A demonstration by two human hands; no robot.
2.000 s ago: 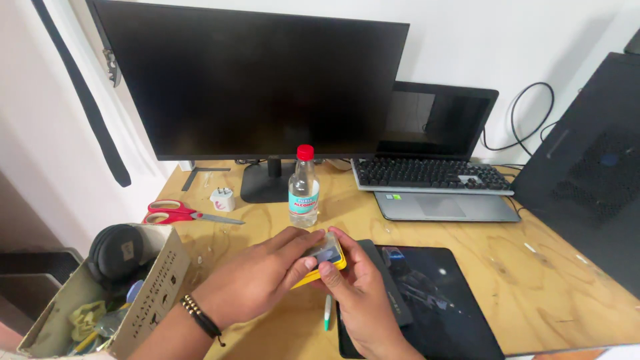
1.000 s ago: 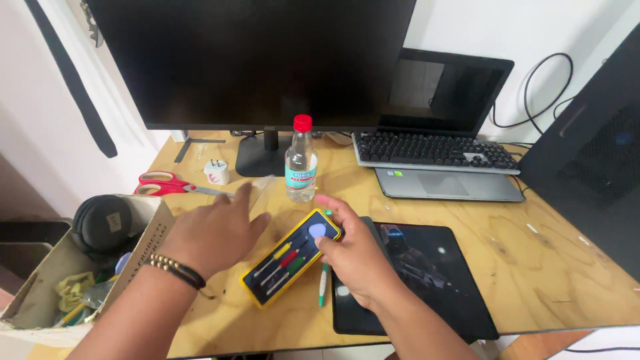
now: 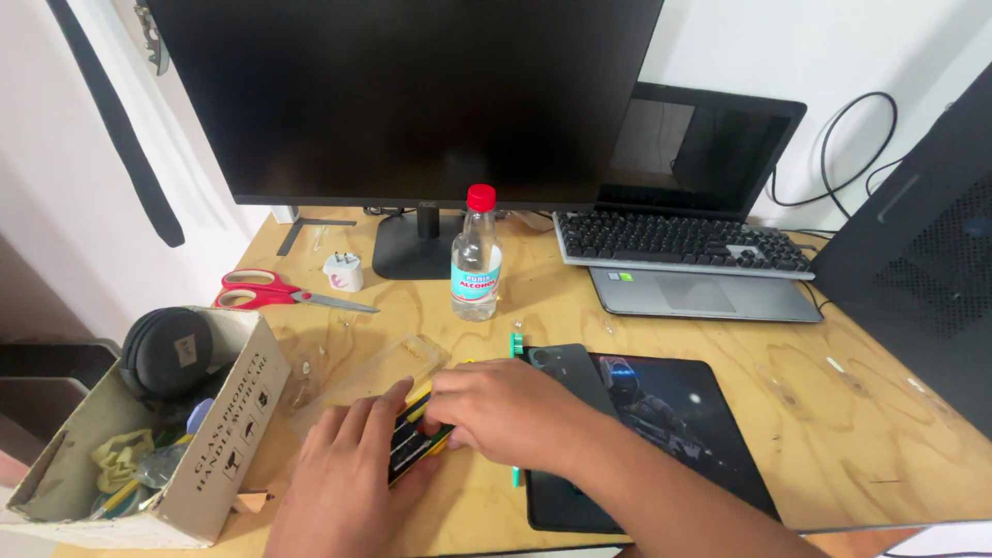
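My left hand (image 3: pixel 356 457) grips the near left side of a yellow-edged tool case (image 3: pixel 409 443) with a black tray of small screwdrivers. Over the case's far right part, the fingers of my right hand (image 3: pixel 496 411) reach in at the tools; whether they pinch one is hidden. Behind the case a clear plastic cover (image 3: pixel 387 372) lies flat on the wooden desk. Right of my right hand, a dark smartphone (image 3: pixel 570 372) rests on a black mouse pad (image 3: pixel 697 418). A green-and-white toothbrush (image 3: pixel 517 345) lies partly hidden beneath my right wrist.
An open cardboard box (image 3: pixel 232 418) of odds and ends stands at left. Red-handled scissors (image 3: pixel 260 291), a white charger plug (image 3: pixel 343 273) and an alcohol bottle (image 3: pixel 476 271) stand or lie behind. Farther back are a monitor (image 3: pixel 418 101), a keyboard (image 3: pixel 674 240) and a laptop (image 3: pixel 705 298).
The clear cover, on the case two seconds ago, now lies on the desk. My left hand has come back to the case, and my right hand has moved from its edge to the tools.
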